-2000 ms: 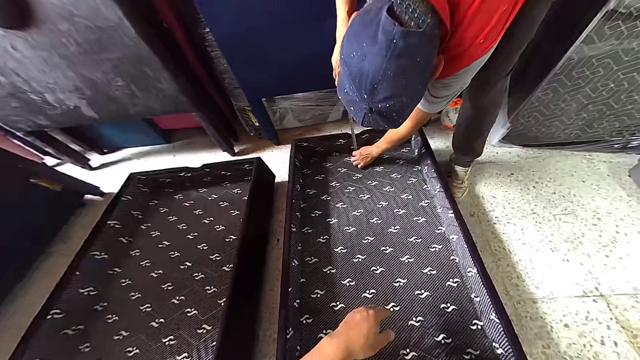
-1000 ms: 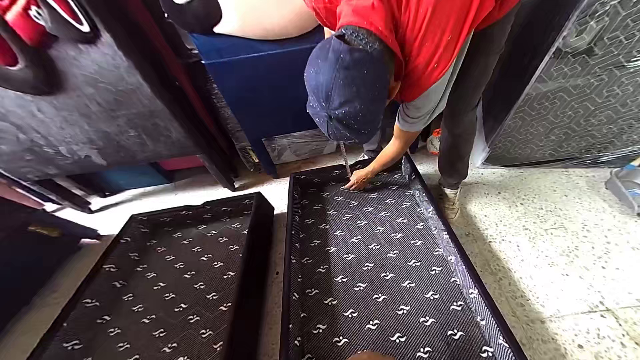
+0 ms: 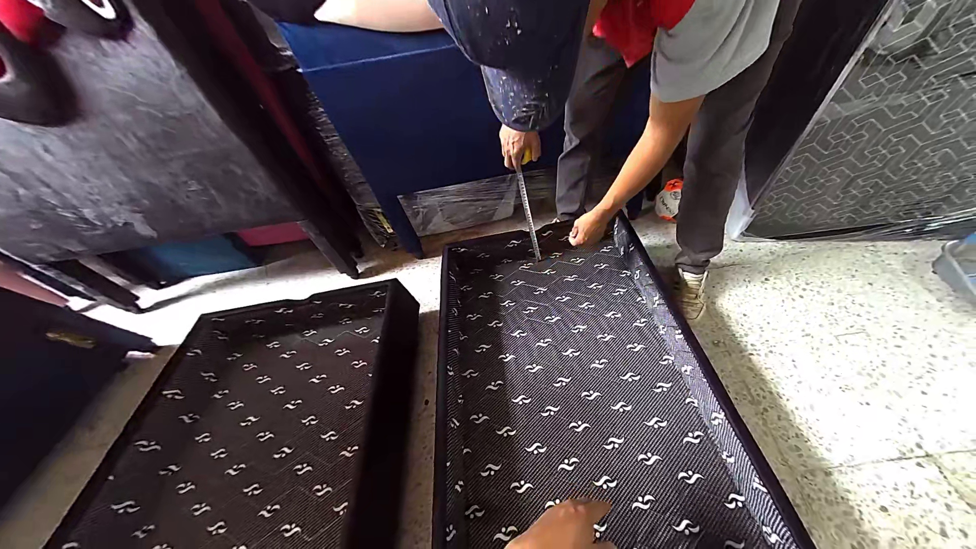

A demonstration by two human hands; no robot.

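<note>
My left hand (image 3: 564, 524) is at the bottom edge of the head view, partly cut off, over the near part of a long, shallow box frame (image 3: 564, 396) lined with black fabric in a white print. Its index finger and thumb are apart, and nothing shows in it. My right hand is out of view. At the far end of the frame, a co-worker's hand (image 3: 520, 146) holds a yellow-cased tape measure (image 3: 528, 156), its blade (image 3: 528, 217) reaching down to the lining. The co-worker's other hand (image 3: 589, 228) is at the far inner wall.
A similar lined box frame (image 3: 267, 412) lies to the left, a narrow gap between them. Behind are a blue upholstered piece (image 3: 412, 114) and a dark panel (image 3: 130, 168). A plastic-wrapped patterned panel (image 3: 877, 145) leans at the right; a ball (image 3: 669, 200) is behind the co-worker's leg.
My left hand, almost out of view a second ago, shows again at the bottom. The co-worker's hand with the tape measure has come into sight, and their other hand has moved right along the far end.
</note>
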